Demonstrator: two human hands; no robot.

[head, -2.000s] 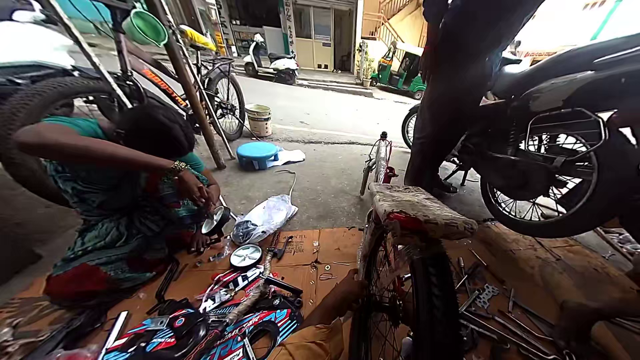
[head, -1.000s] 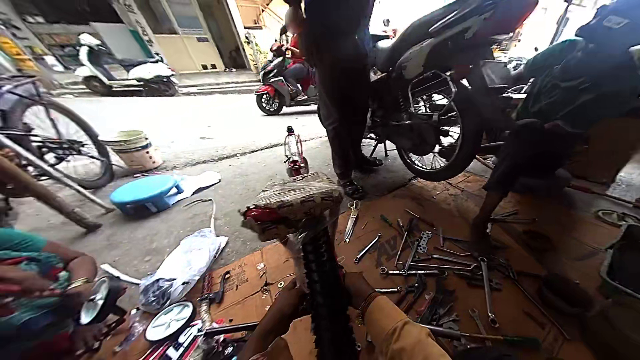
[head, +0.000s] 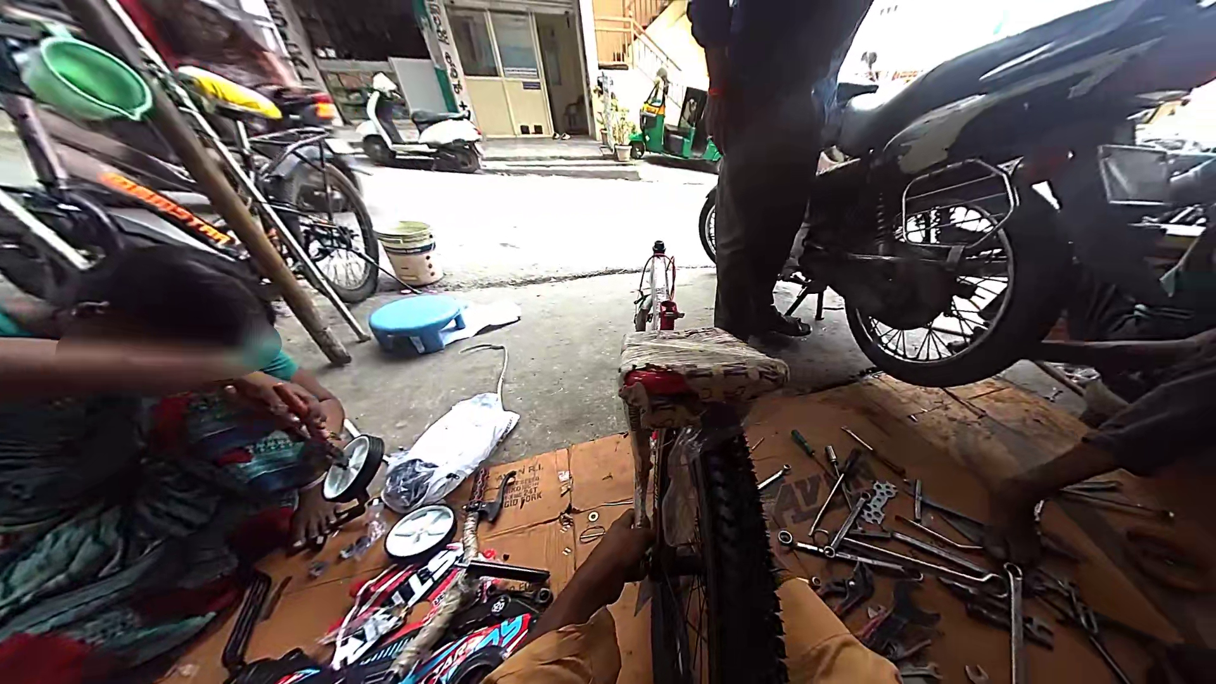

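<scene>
A small bicycle stands upright before me, its knobbly rear tyre (head: 746, 560) nearest and its wrapped saddle (head: 703, 366) above the wheel. My left hand (head: 617, 551) is at the left side of the wheel, by the hub and frame; its fingers are partly hidden, and its exact hold cannot be made out. My right hand is hidden behind the tyre; only the sleeve (head: 826, 636) shows at lower right. Beyond the saddle the handlebar stem (head: 658, 271) rises. Spanners (head: 855, 556) and other tools lie on cardboard to the right of the wheel.
At left a seated person (head: 161, 418) works by a small training wheel (head: 352, 468). Printed bicycle guards, another small wheel (head: 420, 531) and a plastic bag (head: 465, 442) lie nearby. A blue stool (head: 418, 323) stands beyond. A person stands beside a motorcycle (head: 950, 209); another person's foot rests near the tools.
The view has swung left since one second ago. The red scooter with its rider, seen on the road then, is out of view. My right hand, partly visible beside the tyre then, is now hidden.
</scene>
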